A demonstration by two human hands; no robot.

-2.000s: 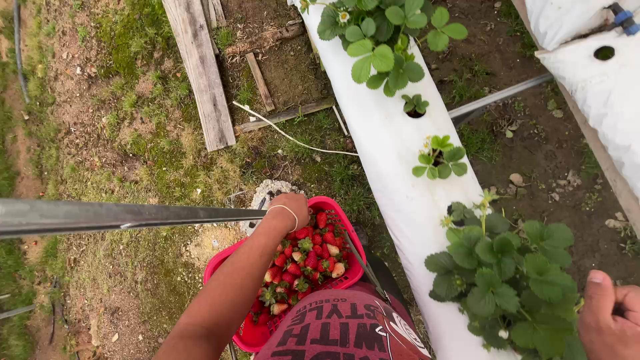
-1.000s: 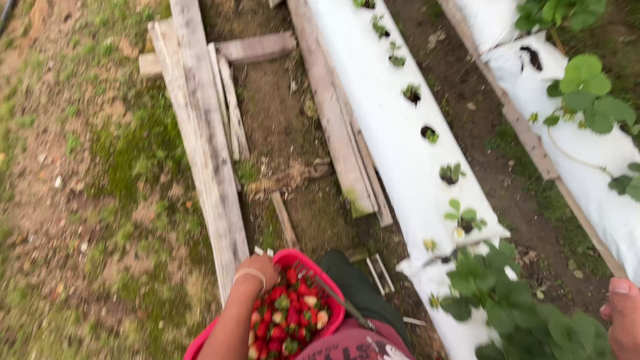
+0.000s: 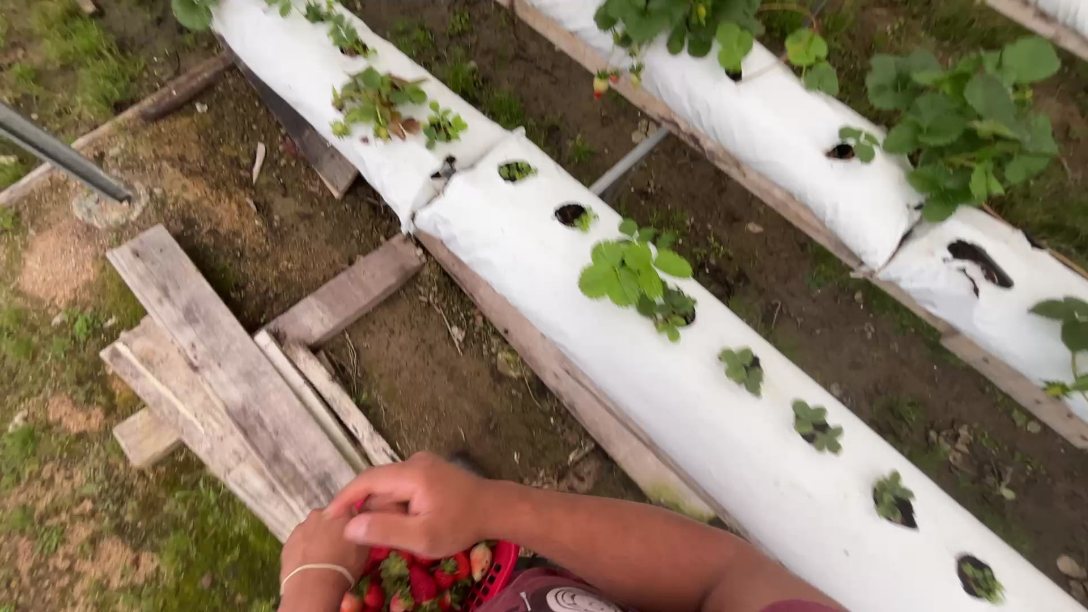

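Observation:
A red plastic basket [image 3: 500, 571] of picked strawberries [image 3: 422, 583] is held against the body at the bottom of the head view, partly hidden by the arms. My left hand [image 3: 319, 544], with a pale band at the wrist, is at the basket's far edge; its fingers are mostly covered. My right hand [image 3: 421, 506] lies over the left one, thumb and fingers curled, with a small bit of red showing between them. Whether that red is the rim or a berry I cannot tell. Strawberry plants [image 3: 629, 272] grow from holes in a long white grow bag [image 3: 544, 297] to the right.
Weathered planks [image 3: 229, 357] lie stacked on the ground at left, beside a crosswise wooden beam [image 3: 348, 289]. A metal post [image 3: 68, 157] stands at upper left. Wooden boards edge the bag row. A second white row [image 3: 765, 136] with leafy plants runs parallel at right.
My right hand has come from the right edge of the view across to my left hand at the basket. The view has moved along the row, with other plants and boards now showing.

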